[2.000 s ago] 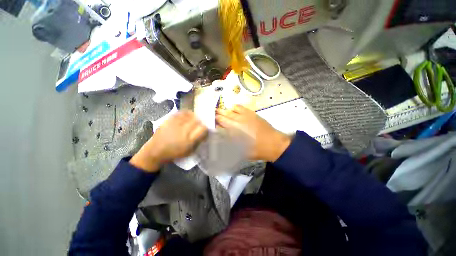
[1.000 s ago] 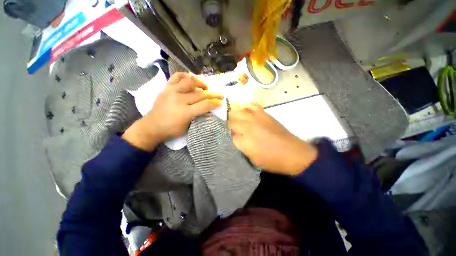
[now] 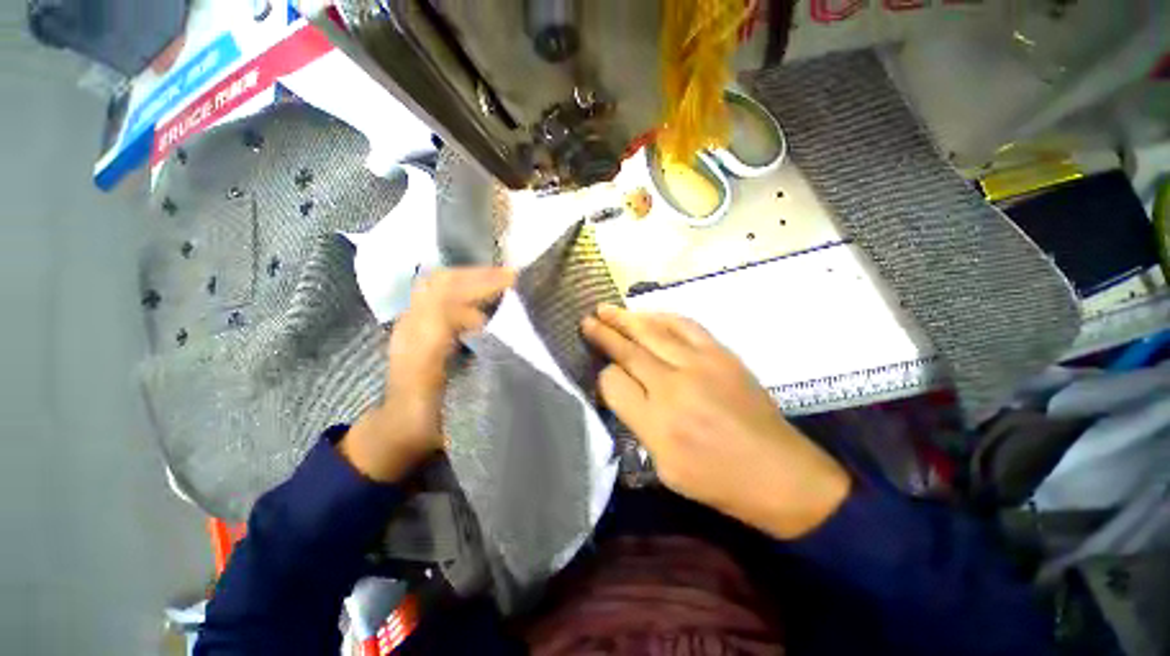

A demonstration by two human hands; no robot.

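Note:
A grey ribbed garment piece with small dark motifs lies left of the sewing machine's needle area, with white fabric along it. My left hand holds a fold of the grey and white cloth near the presser foot. My right hand lies with its fingertips on a grey ribbed part just below the needle area, fingers close together; whether it pinches the cloth is unclear. The cloth's grey lower part with a white edge hangs towards me between the hands.
White-rimmed scissors lie right of the needle. Yellow threads hang from the machine head. A loose grey panel lies farther right, then a yellow packet and a dark flat object. A ruler runs along the front edge.
The cloth is turned and a grey ribbed part now points at the needle area. Both hands have moved back towards me since one second ago, and my left hand has left the cloth's sewing area.

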